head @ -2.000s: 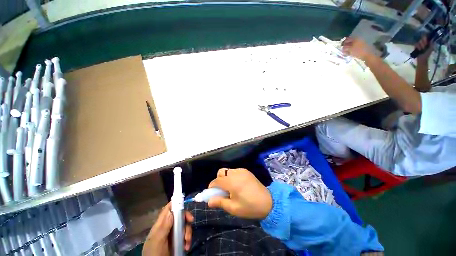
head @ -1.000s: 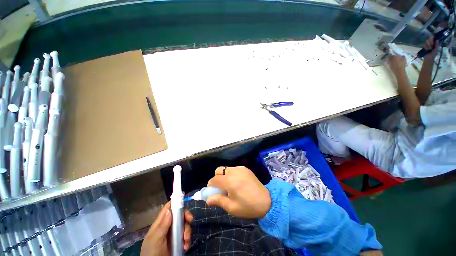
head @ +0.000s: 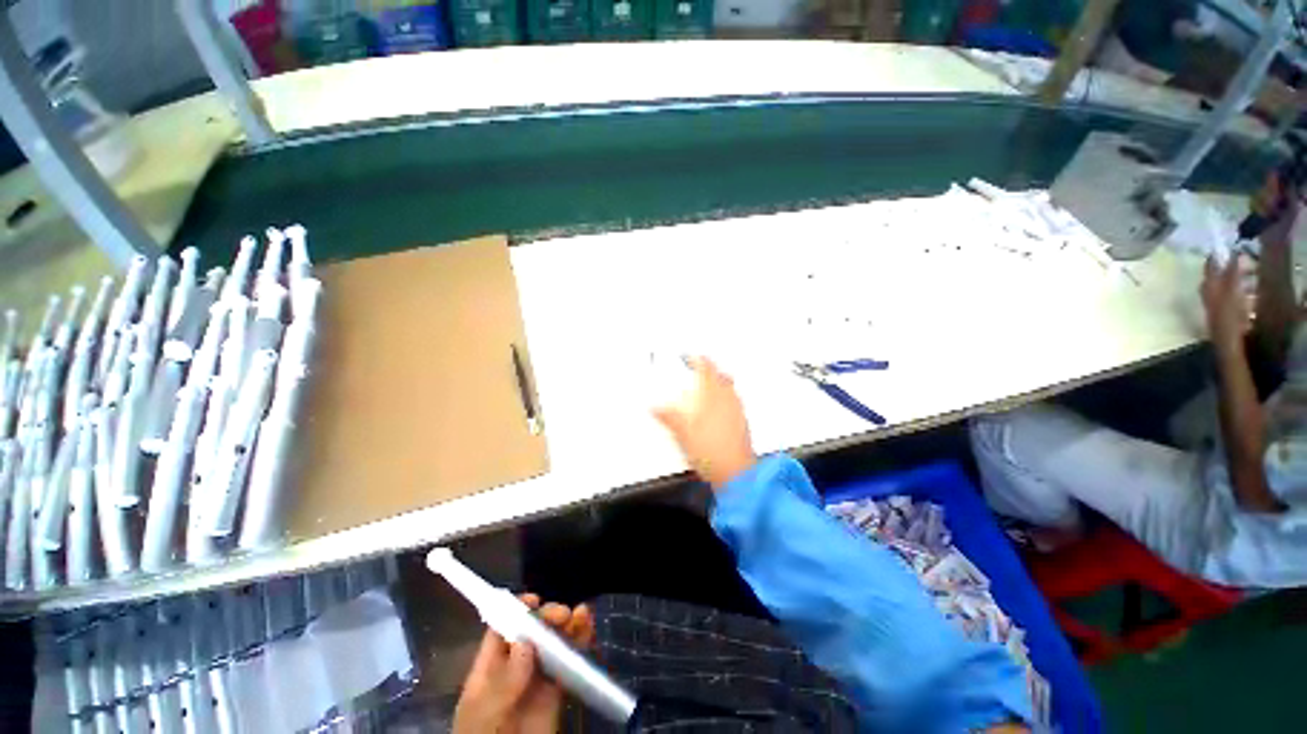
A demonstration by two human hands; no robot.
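My left hand [head: 523, 667] holds a long white handle body [head: 538, 635] low in front of my checked-cloth lap. The body is tilted, its narrow stepped tip up to the left and its wide end down to the right. My right hand [head: 702, 416] is over the white bench top. A faint white shape shows at its fingertips, but it blends into the glare, so I cannot tell if the hand holds it.
Stacked handles [head: 215, 416] lie at left beside a cardboard sheet [head: 416, 387] with a dark pen [head: 525, 387]. Blue-handled nippers [head: 846, 387] lie right of my right hand. A blue bin [head: 1068, 681] holds short parts. Clear trays [head: 215, 653] sit below left. A person sits at right.
My right hand, with its blue-tipped white piece earlier at the handle body, has moved up over the bench. The body has tilted left. The view shows more of the bench's far side.
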